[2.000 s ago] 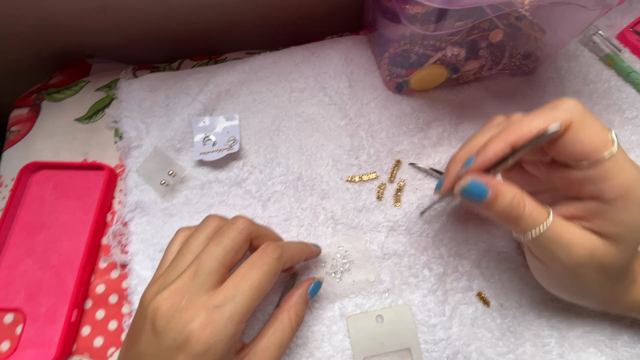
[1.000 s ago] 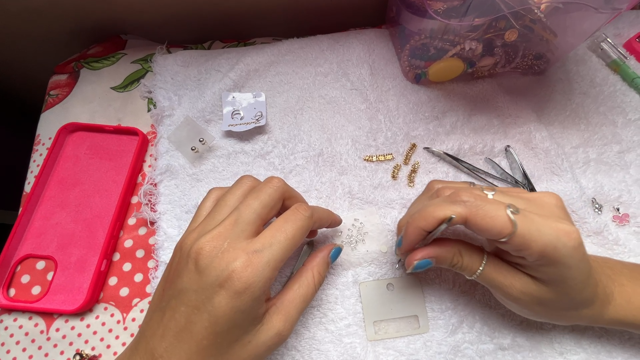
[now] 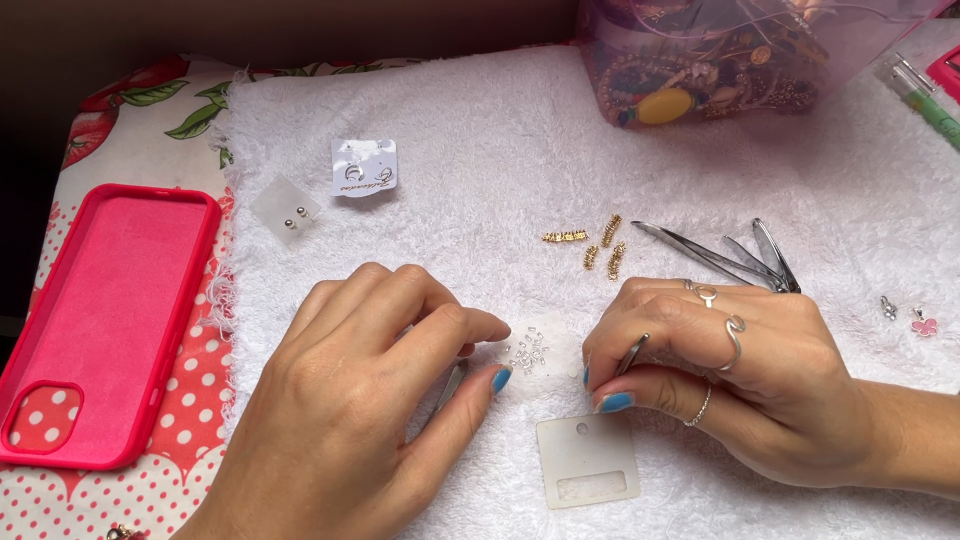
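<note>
My left hand (image 3: 375, 382) rests on the white towel (image 3: 465, 142), fingertips at the left edge of a small translucent sheet (image 3: 555, 349). Part of a metal tool (image 3: 450, 386) shows under it, between thumb and fingers; whether it is gripped is unclear. On the sheet lie several tiny clear pieces (image 3: 529, 352). My right hand (image 3: 727, 375), wearing silver rings, pinches a slim metal tool (image 3: 634, 354) between thumb and fingers; its lower end is hidden. Just below the fingertips lies a pale earring card (image 3: 589, 461). Beyond the hands are several short gold-coloured bead strips (image 3: 615, 260).
Metal tweezers (image 3: 697, 247) and a nail clipper (image 3: 772, 255) lie behind my right hand. A purple translucent container (image 3: 697, 67) of jewellery stands at the back. Two carded earring pairs, the nearer with ball studs (image 3: 296, 217), lie back left. A pink phone case (image 3: 112, 322) is far left; charms (image 3: 924, 322) lie right.
Two seconds ago my right hand held tweezers near the gold strips; they now lie on the towel. That hand has moved down beside the sheet, holding a slim tool. The view has shifted somewhat.
</note>
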